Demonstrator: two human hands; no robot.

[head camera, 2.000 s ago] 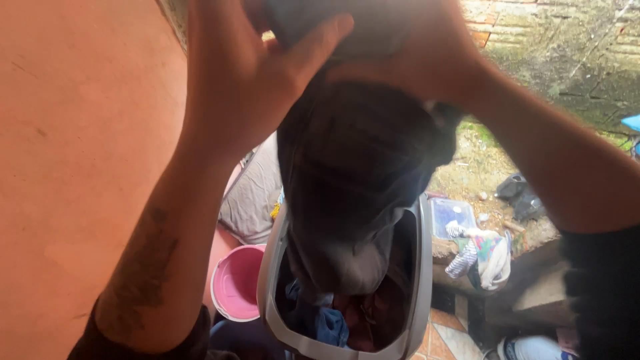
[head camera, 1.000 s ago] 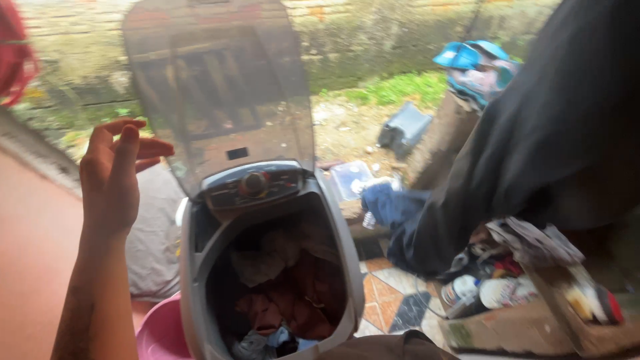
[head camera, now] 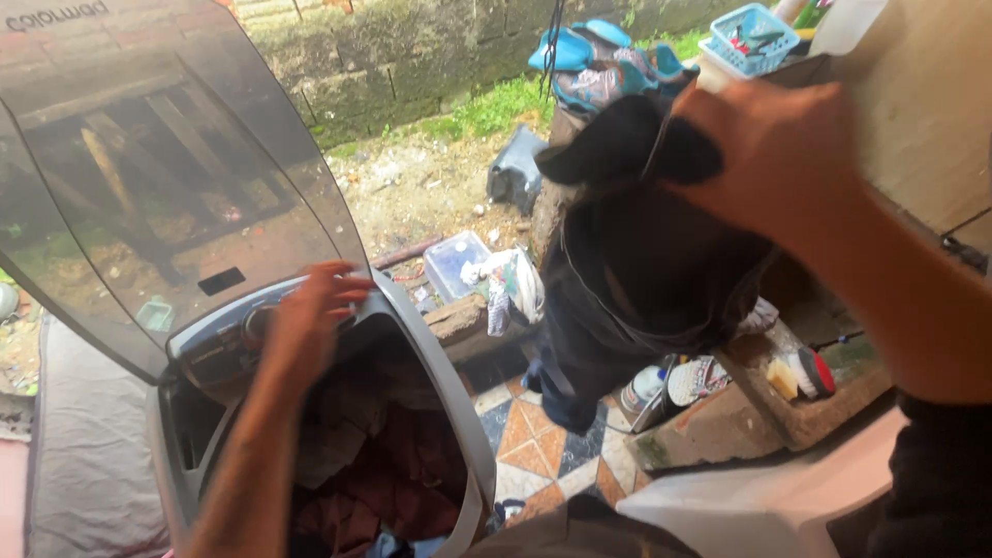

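Observation:
My right hand (head camera: 767,155) grips a dark garment (head camera: 620,263) at its upper edge, and the cloth hangs down above the tiled floor. My left hand (head camera: 310,318) is over the control panel (head camera: 209,341) of a grey top-loading washing machine (head camera: 434,356), near its dial; it holds nothing, fingers apart and slightly blurred. Whether it touches the panel I cannot tell. The machine's see-through lid (head camera: 178,155) stands raised. Inside the tub lie dark red clothes (head camera: 387,480) and a light blue piece at the bottom.
Beyond the machine are a clear plastic box (head camera: 457,263) and a bunched cloth (head camera: 515,287). A concrete ledge (head camera: 713,434) with a brush (head camera: 814,372) and a yellow sponge (head camera: 783,378) is at right. Farther back sit a blue basket (head camera: 752,39) and blue-trimmed items (head camera: 604,66).
My left hand has moved from beside the lid to over the control panel. The dark garment was held up above the tub two seconds ago and now hangs to the right of the machine.

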